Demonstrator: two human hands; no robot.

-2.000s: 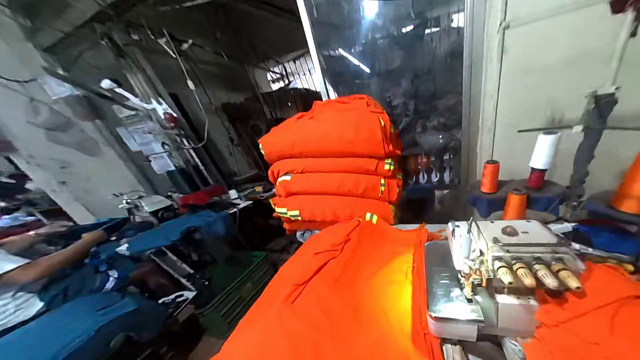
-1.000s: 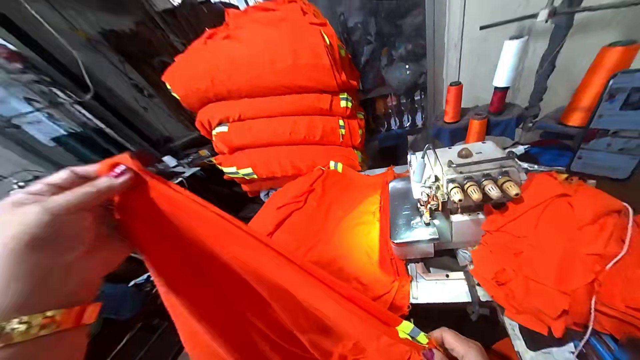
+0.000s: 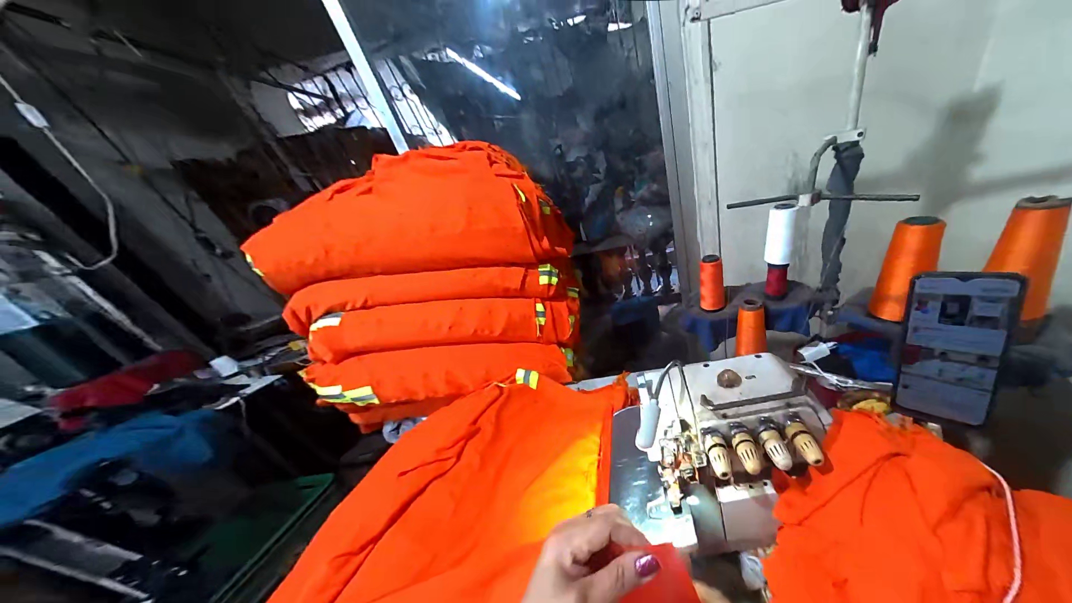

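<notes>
At the bottom centre my left hand [image 3: 590,557] pinches a piece of orange fabric [image 3: 666,578] between thumb and fingers, just in front of the overlock sewing machine [image 3: 745,381]. A sliver of skin beside that fabric may be my right hand, but too little shows to tell. Left of the machine's metal plate lies a spread orange garment piece [image 3: 469,494], lit yellow near the needle area, with a reflective strip at its far end. Behind it rises a stack of folded orange garments [image 3: 444,226] with yellow and silver reflective strips. A heap of orange fabric [image 3: 904,502] sits right of the machine.
Orange thread cones [image 3: 907,268], a white thread spool [image 3: 780,234] and smaller orange spools [image 3: 712,283] stand behind the machine. A phone [image 3: 961,347] leans upright at the right. A green crate [image 3: 272,528] and blue cloth [image 3: 117,461] are at the lower left.
One second ago a hand held orange fabric stretched up at the left, with another hand at its lower right end. That raised span is gone from view, and a hand now pinches fabric near the machine.
</notes>
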